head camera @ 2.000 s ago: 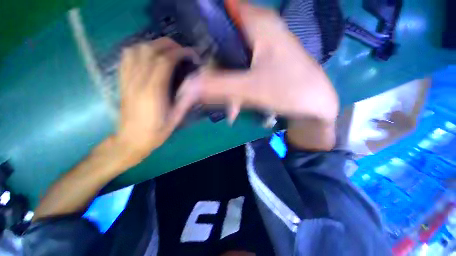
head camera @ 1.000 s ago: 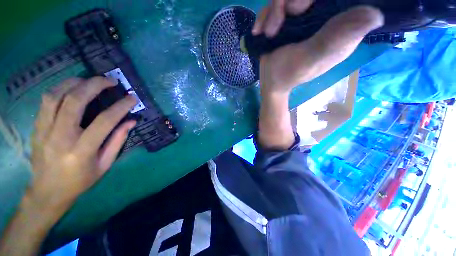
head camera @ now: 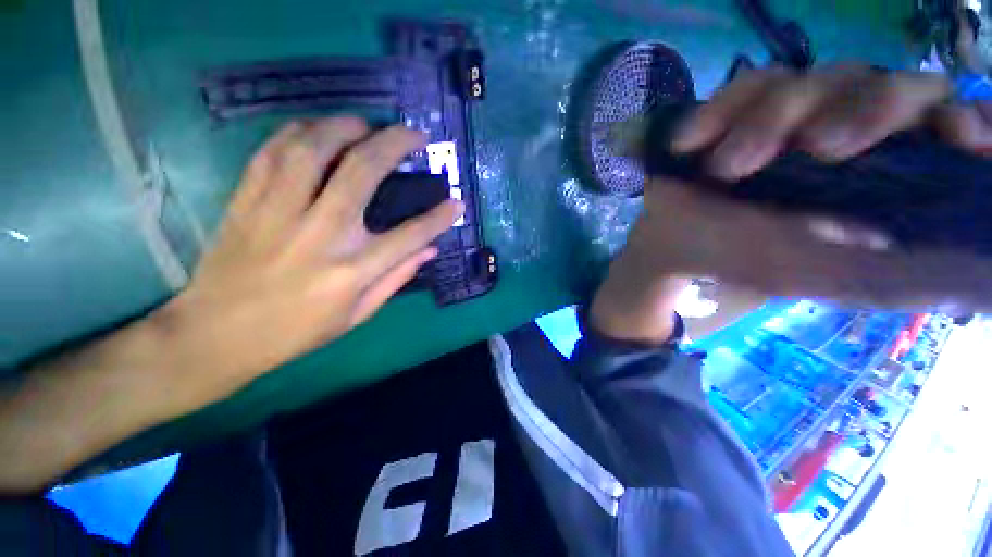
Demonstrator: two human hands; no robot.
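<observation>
A black plastic frame lies on the green bench, its slotted arm reaching left. My left hand holds a small black part with a silver-white plate against the frame's crossbar, thumb and fingers around the black block. My right hand is closed around the black grip of an electric screwdriver, its nose pointing left over the round mesh-like screw dish. The driver tip is blurred, and I cannot tell whether it carries a screw.
A pale tape strip curves along the bench at left. Another black bracket lies behind my right hand. Black items stand at the far right corner. A partly hidden box and blue flooring show below the bench edge at right.
The frame appears further right and more upright in view than a second ago, with my left hand still on the small part. The screwdriver nose still points at the dish.
</observation>
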